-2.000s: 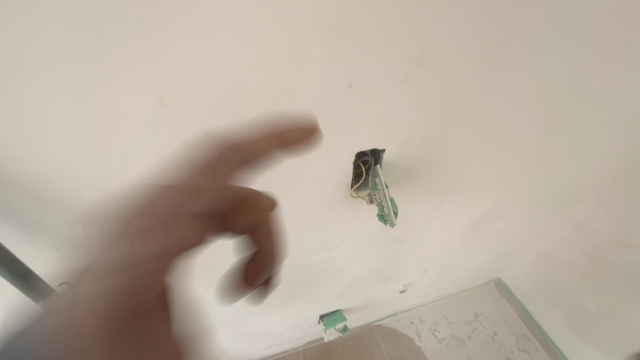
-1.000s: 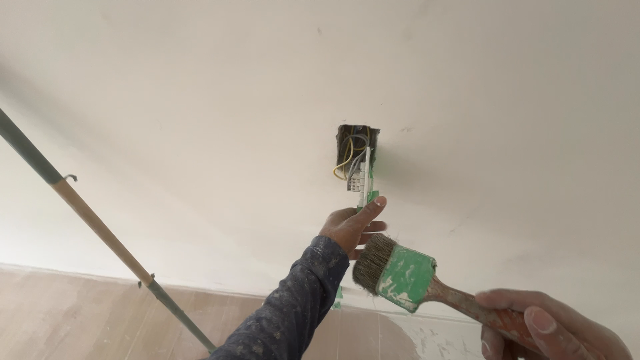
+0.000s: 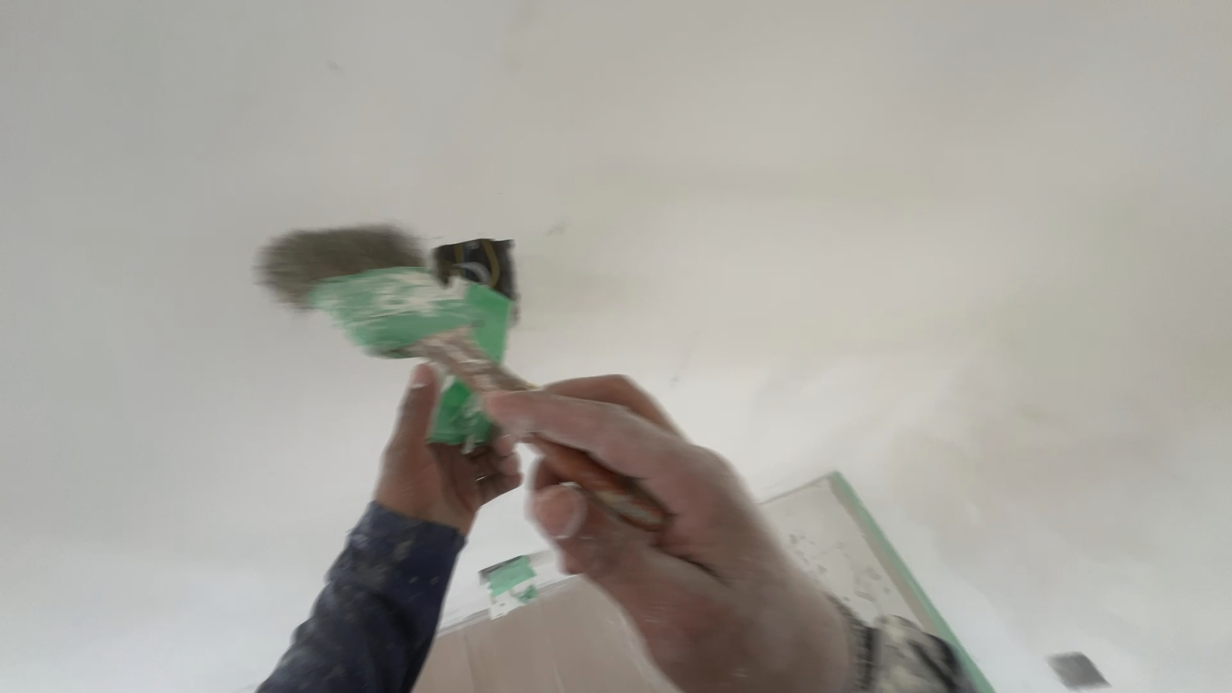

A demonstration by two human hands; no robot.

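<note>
A paintbrush (image 3: 399, 308) with grey-brown bristles, a green tape-wrapped ferrule and a worn wooden handle is in my right hand (image 3: 664, 510), its bristles toward the upper left. Behind it, my left hand (image 3: 438, 457) has its thumb and fingers around the lower end of a green-taped piece (image 3: 462, 414) that hangs from a dark electrical box (image 3: 491, 265) in the pale wall. Some wires show inside the box; the brush hides part of it. Blur leaves it unclear whether the bristles touch the wall.
Another green-taped spot (image 3: 508, 577) lies lower on the wall. Below is a brownish surface (image 3: 539, 640), with a green-edged panel (image 3: 837, 539) at its right. A small dark grey square (image 3: 1078, 669) is at the bottom right.
The brush in my right hand has moved left and up, now partly over the box and the taped piece. Two seconds ago neither the brush nor the dark sleeve was in view.
</note>
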